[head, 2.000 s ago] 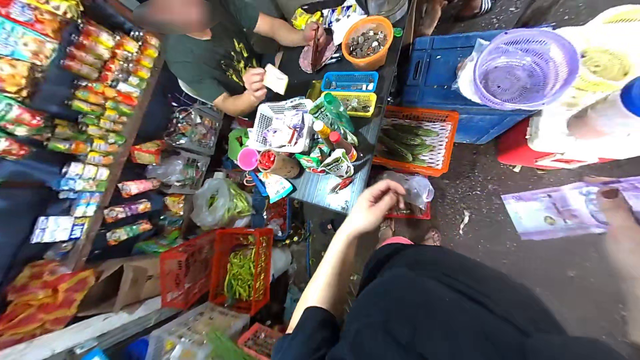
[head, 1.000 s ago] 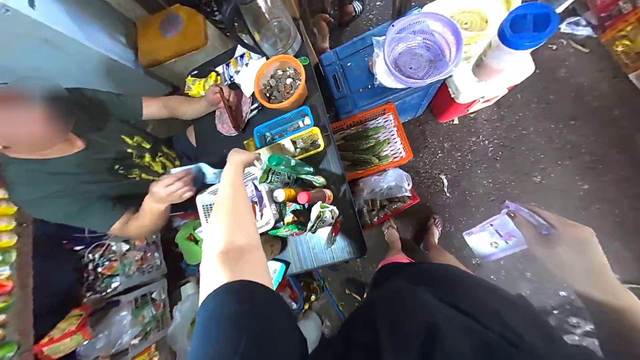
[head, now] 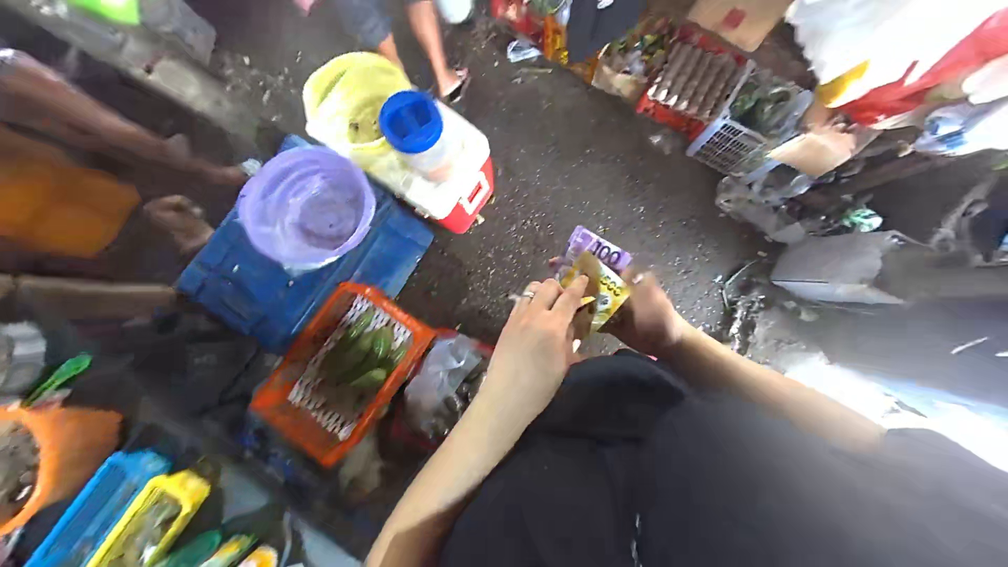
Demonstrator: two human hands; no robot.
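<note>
In front of my dark top, both hands meet over folded paper banknotes. My left hand [head: 537,335], a ring on one finger, comes from the lower left with its fingertips on the notes. On the other side, my right hand [head: 646,313] grips their right edge and is partly blurred. A yellow banknote [head: 610,293] lies over a violet banknote [head: 602,250], whose printed end sticks out beyond it. The fingers hide the lower part of the notes, so how many there are cannot be told.
Left of my hands are an orange crate of green vegetables [head: 315,441], a blue crate [head: 394,252], a purple basin [head: 307,206] and a red-and-white cooler [head: 475,193]. Another person's feet [head: 453,85] stand beyond. Egg trays [head: 697,79] and a cardboard box [head: 835,264] are at right.
My left hand has come back from over the vendor's table and met my right hand. A yellow note now shows with the violet one. The view has swung right, away from the vendor.
</note>
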